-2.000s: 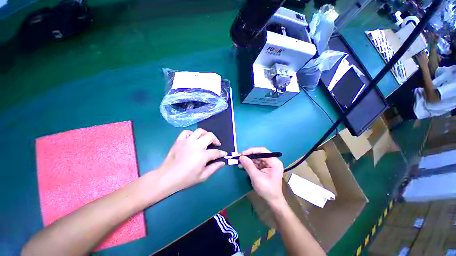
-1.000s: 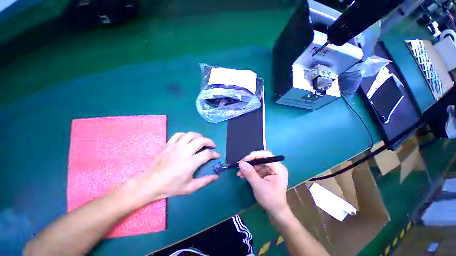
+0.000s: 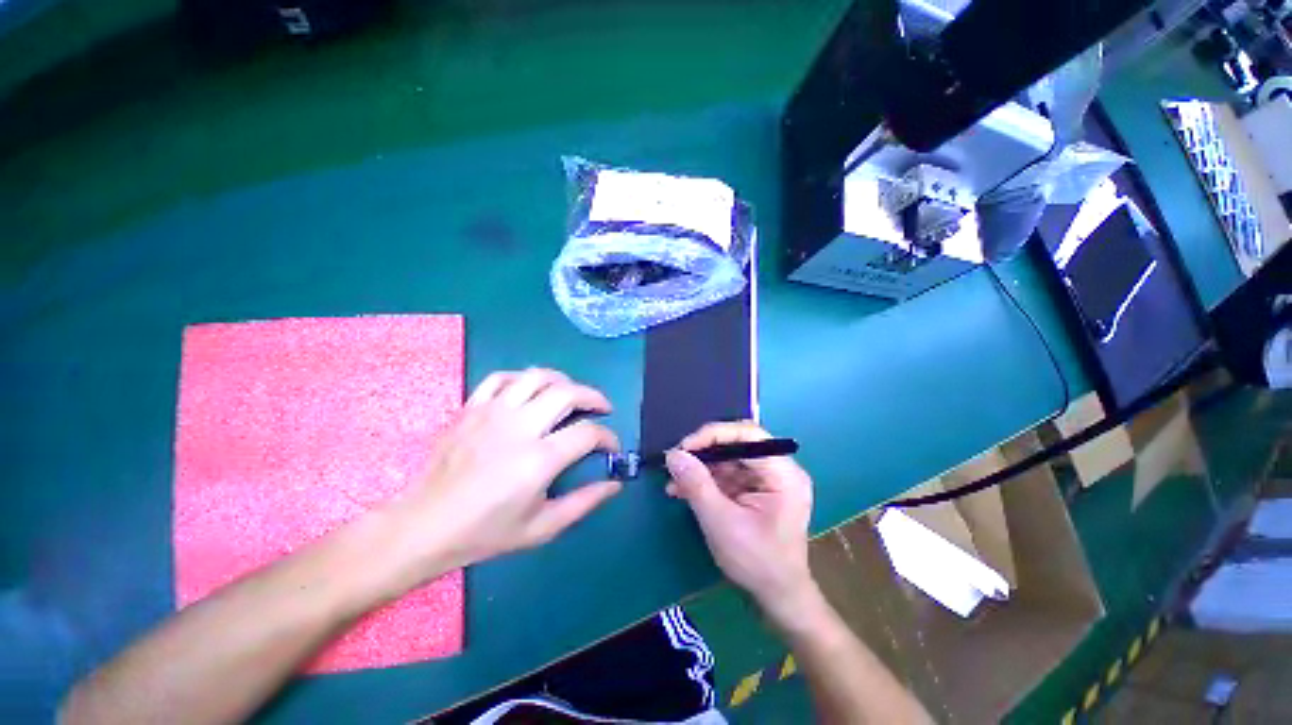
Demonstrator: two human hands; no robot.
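My right hand [image 3: 751, 496] holds thin black tweezers [image 3: 748, 451], their tip pointing left at a small square module [image 3: 622, 463]. My left hand [image 3: 517, 460] is at the module's left side, thumb and index finger around it; the module looks held between them. A black adhesive sticker sheet [image 3: 697, 368] with a white edge strip lies just behind the tweezers. A clear plastic bag [image 3: 648, 281] with a white label lies on the sheet's far end.
A pink-red foam mat [image 3: 319, 467] lies under my left forearm. A screw feeder [image 3: 907, 206] stands at the back right, a black screwdriver [image 3: 992, 64] hanging before it. A black tray [image 3: 1134, 305] lies beyond. An open cardboard box [image 3: 1020, 567] stands right of the bench edge.
The tweezers' tip has left the sticker sheet's white corner and is now at the small module by my left fingers. The view has shifted, and the screwdriver hangs differently in it.
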